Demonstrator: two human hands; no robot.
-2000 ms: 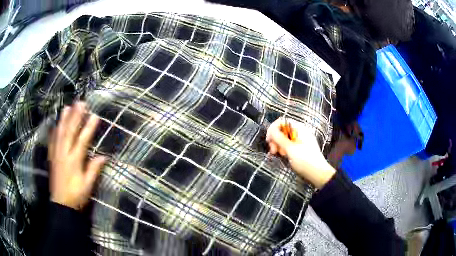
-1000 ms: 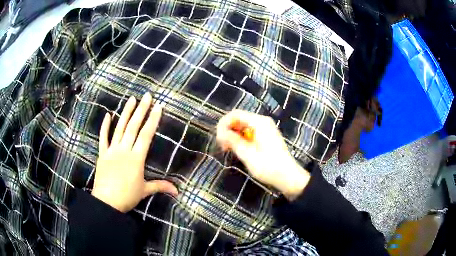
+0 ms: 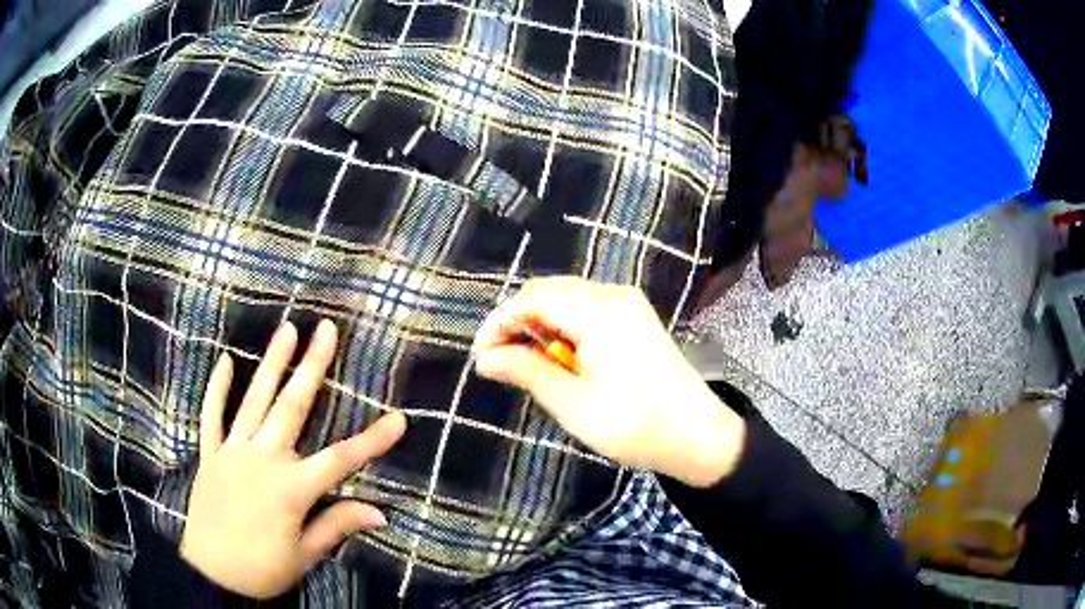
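Note:
A plaid garment (image 3: 393, 286), black with cream and grey-blue checks, spreads over most of the view. A narrow pocket welt (image 3: 446, 161) with broken checks lies above my hands. My left hand (image 3: 268, 470) lies flat on the cloth at the lower left, fingers spread, holding nothing. My right hand (image 3: 607, 369) is curled over the garment at the centre, closed around orange thread snips (image 3: 558, 351). Only a small orange part of the snips shows; their blades are not visible.
A blue plastic crate (image 3: 922, 131) stands at the upper right. Dark cloth (image 3: 791, 71) hangs beside it, with another person's hand (image 3: 797, 202) near it. Fine gingham cloth (image 3: 631, 553) shows at the bottom. A cardboard box (image 3: 976, 488) is on the speckled floor (image 3: 880, 321).
The garment and welt have shifted left and up in view. My left hand, earlier blurred at the left, now lies flat on the cloth. My right hand has moved left, away from the welt's lower end.

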